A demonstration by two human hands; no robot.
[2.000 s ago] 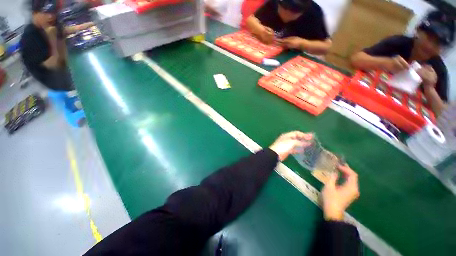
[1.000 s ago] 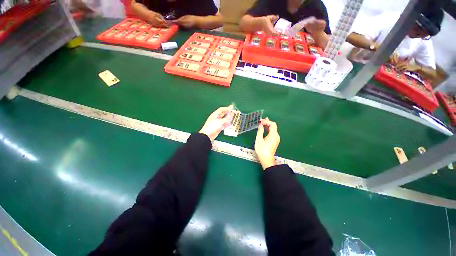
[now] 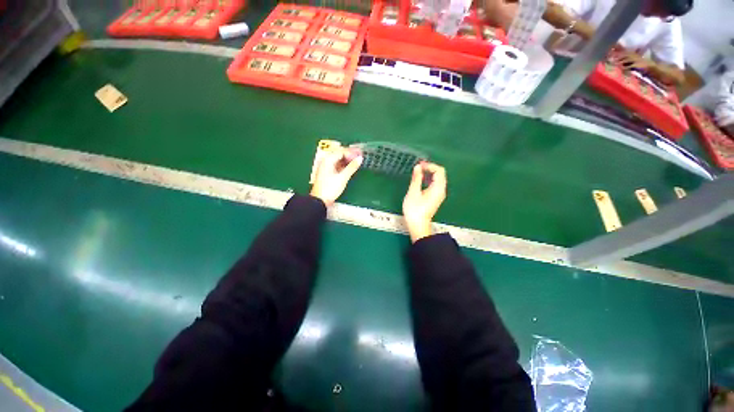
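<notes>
A clear lens ring sticker sheet (image 3: 388, 158) with rows of dark rings is stretched, slightly bowed, between my two hands above the far green belt. My left hand (image 3: 334, 173) pinches its left end. A pale gold phone back cover (image 3: 326, 153) shows behind and beside my left hand, its dark-marked end up; whether the hand holds it or it lies on the belt I cannot tell. My right hand (image 3: 425, 191) pinches the sheet's right end between thumb and fingers.
Pale metal rail (image 3: 241, 195) crosses below my hands. Another cover (image 3: 111, 97) lies far left; several lie right, near a grey post (image 3: 591, 60). Red trays (image 3: 302, 50), a label roll (image 3: 507, 74) and people's hands are across the line. A clear plastic bag (image 3: 561, 376) lies lower right.
The view has shifted right and down. The sheet, folded or angled a second ago, is now spread between my hands. The phone back cover by my left hand now shows.
</notes>
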